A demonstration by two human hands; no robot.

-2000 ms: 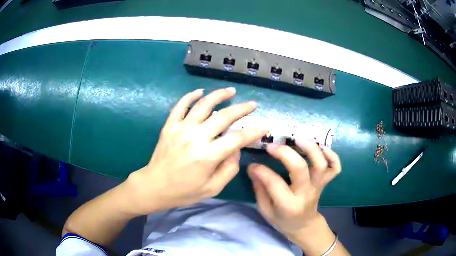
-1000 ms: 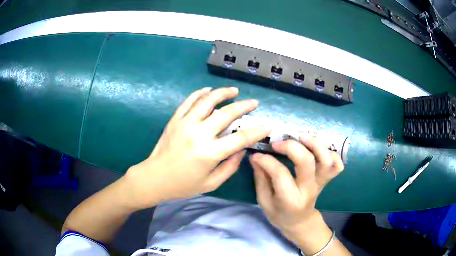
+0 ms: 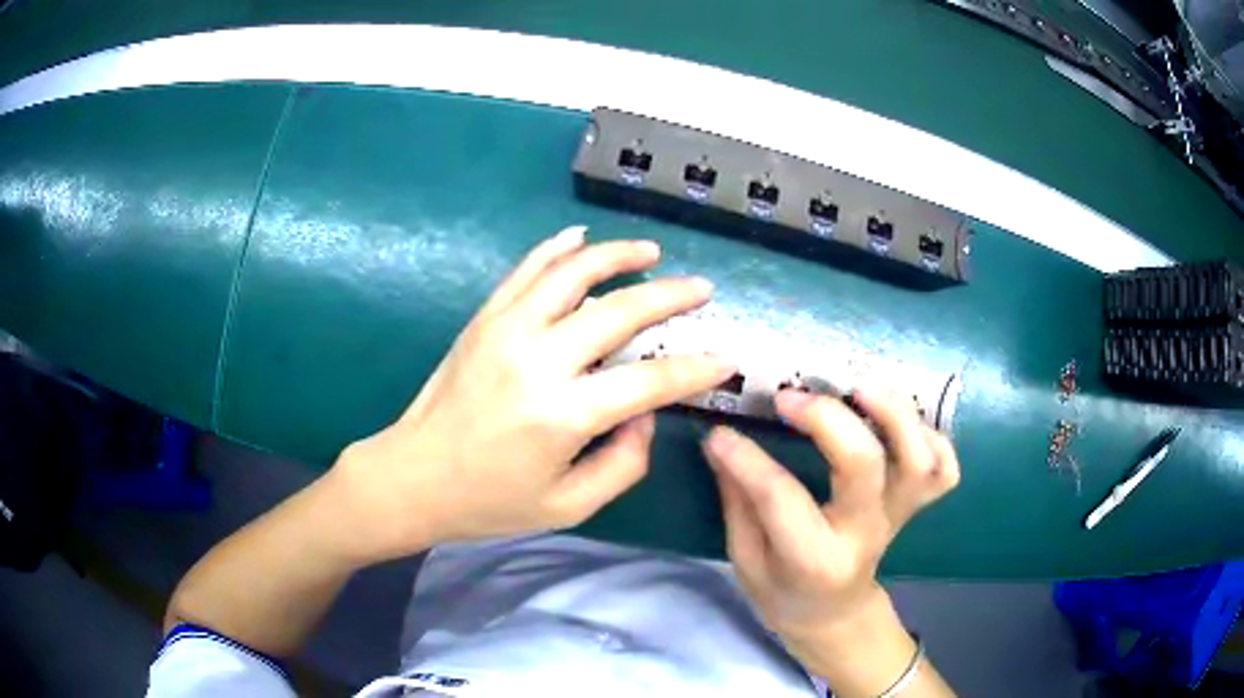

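A long housing [image 3: 887,386], pale under glare, lies on the green mat nearest my body, with small dark openings along its top. My left hand [image 3: 525,396] lies over its left part, fingers spread, with the index fingertip on the top face beside an opening. My right hand [image 3: 832,511] is at its right part, index fingertip on an opening and thumb near the front edge. The fingertips hide some openings. Whether a small part is under them cannot be told. A second, darker housing [image 3: 791,198] with six openings lies beyond.
Copper-coloured bits [image 3: 1063,443] lie at the right, beside a white pen or knife [image 3: 1132,479]. Stacked black housings [image 3: 1171,327] stand at the far right. A white stripe [image 3: 450,62] runs behind. A blue stool [image 3: 1146,614] is below the mat edge.
The camera view has shifted, so the housings and stack appear further right than two seconds ago. My right fingertips have moved slightly right along the near housing. My left hand stays over its left part.
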